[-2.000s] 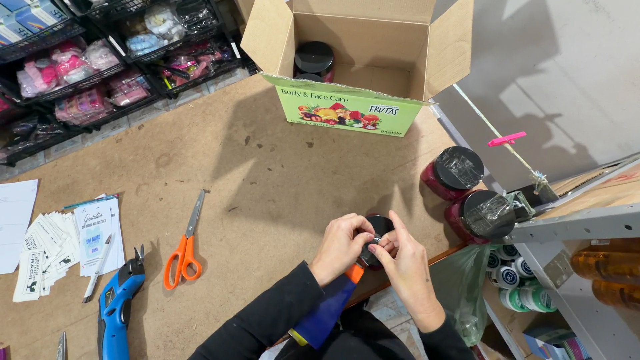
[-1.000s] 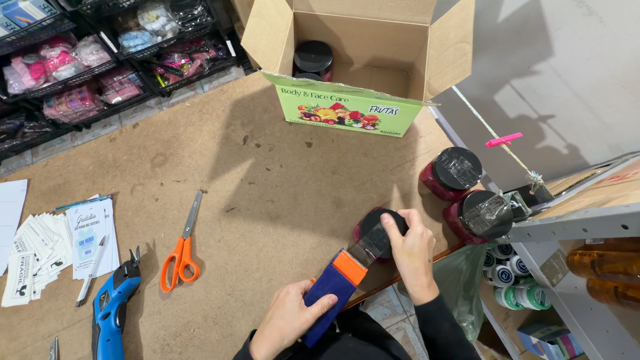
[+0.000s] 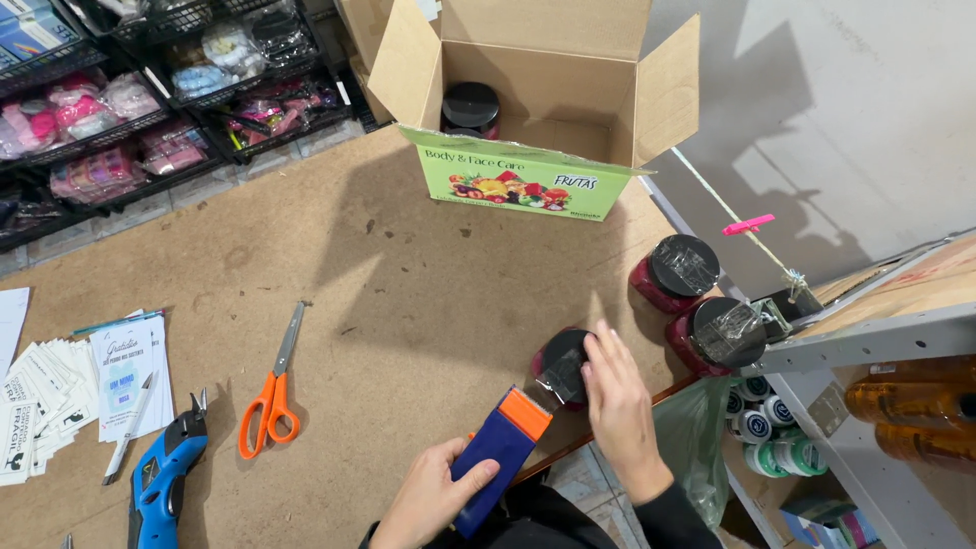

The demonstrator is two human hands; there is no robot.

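My left hand point(image 3: 438, 488) grips a blue and orange tape dispenser point(image 3: 499, 457), tilted up toward a dark-lidded jar point(image 3: 563, 368) near the table's front edge. Clear tape runs from the dispenser's orange end onto the lid. My right hand point(image 3: 619, 404) lies against the right side of that jar, fingers extended and close together. Two more jars of dark red content, a rear one point(image 3: 675, 271) and a front one point(image 3: 717, 335), stand at the table's right edge with clear tape over their black lids. An open carton point(image 3: 526, 179) at the back holds black-lidded jars point(image 3: 470, 109).
Orange-handled scissors point(image 3: 271, 404), a blue cordless cutting tool point(image 3: 168, 480), a pen point(image 3: 128, 427), printed cards point(image 3: 137, 374) and fragile labels point(image 3: 46, 396) lie on the left. Black crates point(image 3: 191, 99) stand beyond. A metal shelf point(image 3: 862, 343) and plastic bag point(image 3: 694, 442) border the right.
The tape dispenser's orange end has drawn slightly back from the lid. My right hand has moved from on top of the lid to the jar's right side.
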